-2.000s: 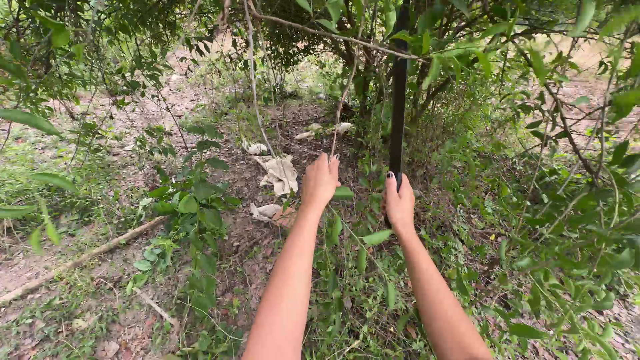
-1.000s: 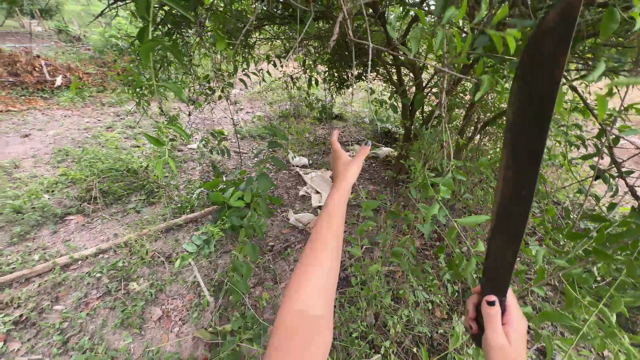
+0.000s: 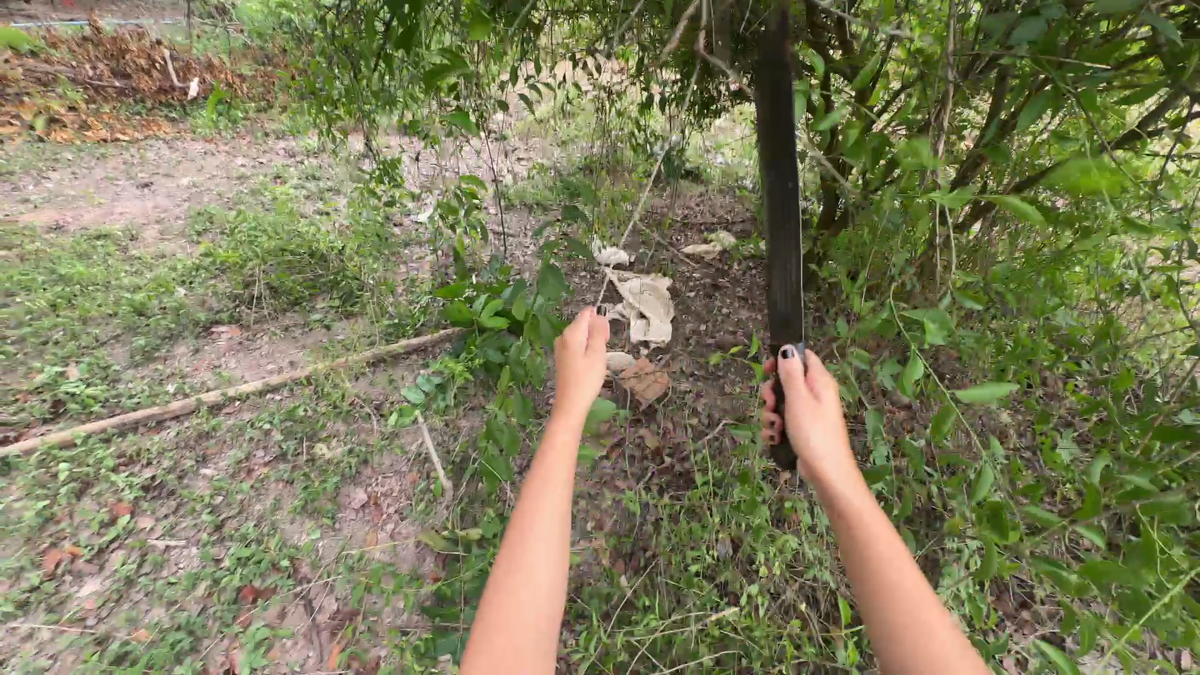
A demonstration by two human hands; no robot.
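Note:
My right hand (image 3: pixel 811 412) grips the handle of a machete (image 3: pixel 780 187), whose long dark blade points upward to the top edge of the view. Left of it, my left hand (image 3: pixel 581 356) is closed on a thin hanging stem (image 3: pixel 647 192) that runs up toward the branches. The stem's upper part passes among twigs and leaves. Just beyond my left hand, a pale crumpled cloth or sheet (image 3: pixel 647 305) lies on the ground.
A dense leafy shrub (image 3: pixel 994 187) with several thin trunks fills the right side. A long bare pole (image 3: pixel 234 394) lies on the ground at the left. Brown dried brush (image 3: pixel 122 70) is heaped at the upper left. Leafy vines (image 3: pixel 506 319) grow beside my left hand.
My left hand, open and reaching a second ago, has closed on the thin stem. The machete has moved leftward in view and now stands more upright, nearer my left hand.

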